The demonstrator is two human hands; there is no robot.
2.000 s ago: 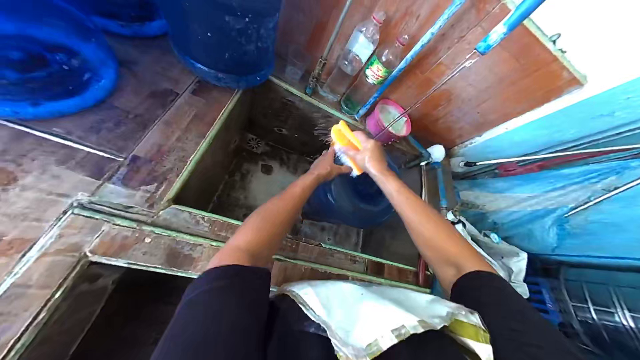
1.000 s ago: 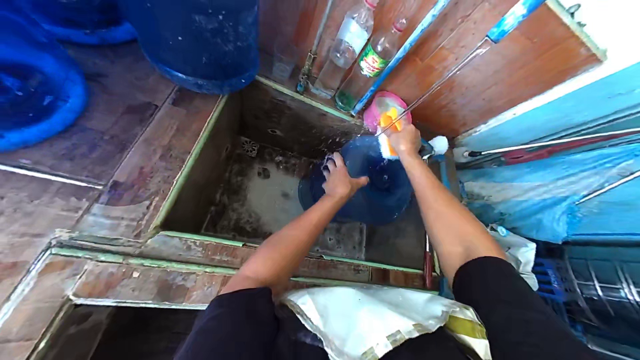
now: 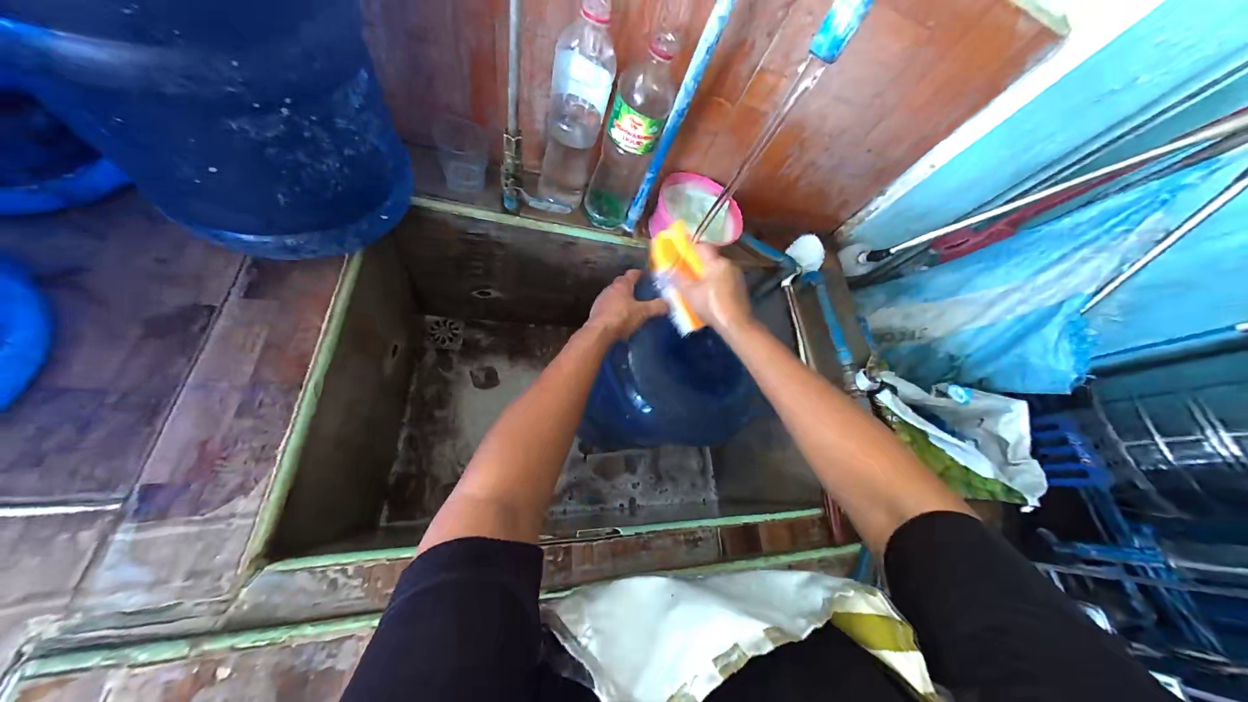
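A blue plastic water jug (image 3: 682, 390) stands in a tiled sink basin (image 3: 331, 390), partly hidden by my arms. My right hand (image 3: 717, 288) grips a yellow-orange scrub brush (image 3: 680, 258) with white bristles, over the jug's top. At the upper left of the jug, my left hand (image 3: 624, 307) rests with its thumb toward the brush; whether it grips the neck cannot be told. A pink-rimmed bowl (image 3: 736, 222) sits just behind the brush, at the basin's back edge. A thin stream of water from a blue pipe (image 3: 840, 29) passes beside the bowl and brush.
Two plastic bottles (image 3: 575, 117) (image 3: 634, 136), a clear cup (image 3: 461, 156) and a metal pipe (image 3: 514, 97) stand behind the basin. Large blue containers (image 3: 283, 127) are at the upper left. A round white brush (image 3: 806, 253) lies at the back right corner; sacking (image 3: 975, 429) lies to the right.
The brush has moved from the pink bowl to above the jug, in my right hand. My left hand has shifted from the jug's side up toward the brush. The view is nearer.
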